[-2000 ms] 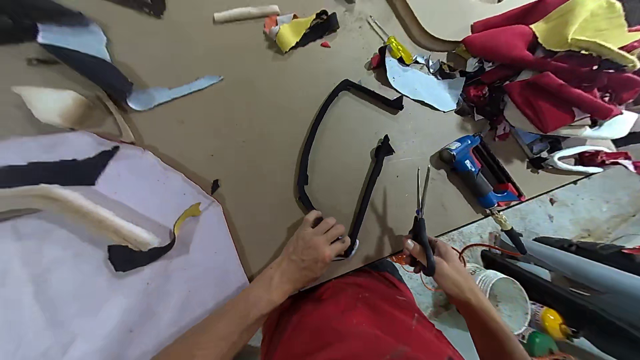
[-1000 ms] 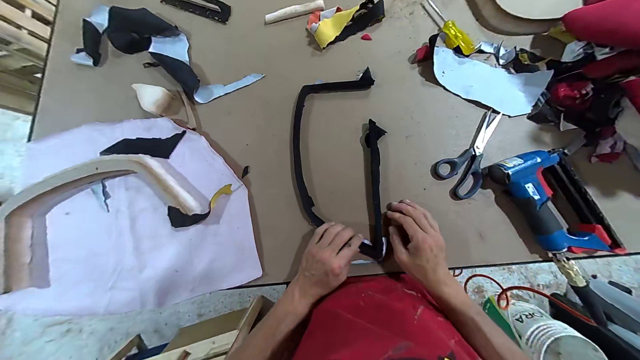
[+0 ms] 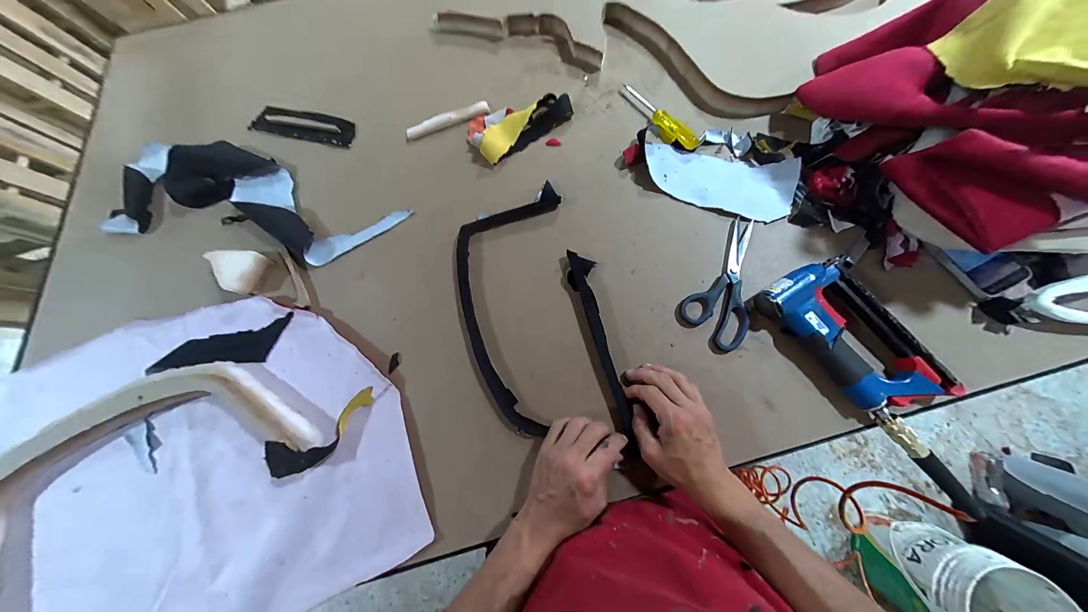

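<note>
A curved strip covered in black fabric (image 3: 473, 327) lies on the brown tabletop in front of me, forming an open loop. My left hand (image 3: 578, 467) grips its near corner, fingers curled over the strip. Close beside it, my right hand (image 3: 676, 421) holds the lower part of the strip's right arm between thumb and fingers. The fingers partly hide the corner. Scissors with dark handles (image 3: 722, 293) rest on the table right of the strip, blades slightly apart. A blue pneumatic stapler (image 3: 850, 340) lies farther right, joined to a hose.
A white fabric sheet (image 3: 238, 510) with a curved foam-like piece (image 3: 212, 378) covers the near left. Black and white scraps (image 3: 221, 178) lie behind it. A yellow-handled screwdriver (image 3: 674, 129) and red fabric (image 3: 909, 102) are at the back right. A bucket (image 3: 960, 561) stands below the table edge.
Two seconds ago my right hand held the scissors; they have since been put down on the table. My right hand has moved to the strip, beside my left hand.
</note>
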